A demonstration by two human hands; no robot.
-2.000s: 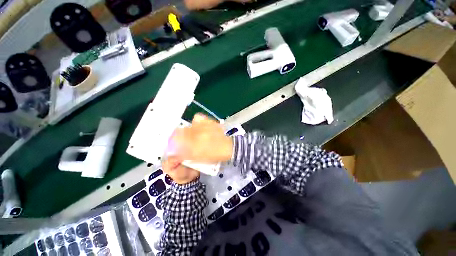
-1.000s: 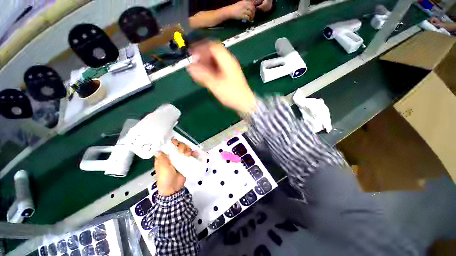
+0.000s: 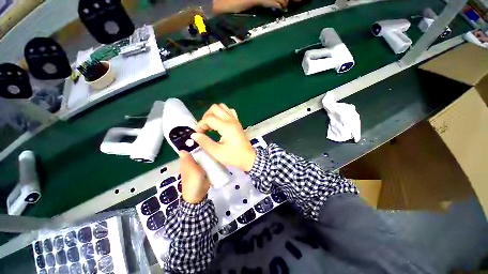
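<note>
A white camera body [image 3: 176, 113] is held above the near belt rail, its front end turned up toward me. A glossy black front panel [image 3: 181, 137] with small holes lies on that end. My left hand [image 3: 193, 179] grips the camera from below. My right hand [image 3: 227, 139] has thumb and index finger at the panel's right edge; whether they pinch it cannot be told. A panel sheet [image 3: 235, 195] with black panels lies below my hands, partly hidden by my sleeves.
Other white cameras lie on the green belt [image 3: 235, 75], one just left of the held one [image 3: 147, 136]. A parts tray [image 3: 126, 75] stands far left, a white cloth [image 3: 342, 119] right, an open cardboard box [image 3: 460, 115] far right. A sleeved panel sheet [image 3: 80, 251] lies lower left. Another person's hand shows opposite.
My right hand has come back from over the belt to the camera's front end. The camera has turned so its front end faces me, with the black panel showing.
</note>
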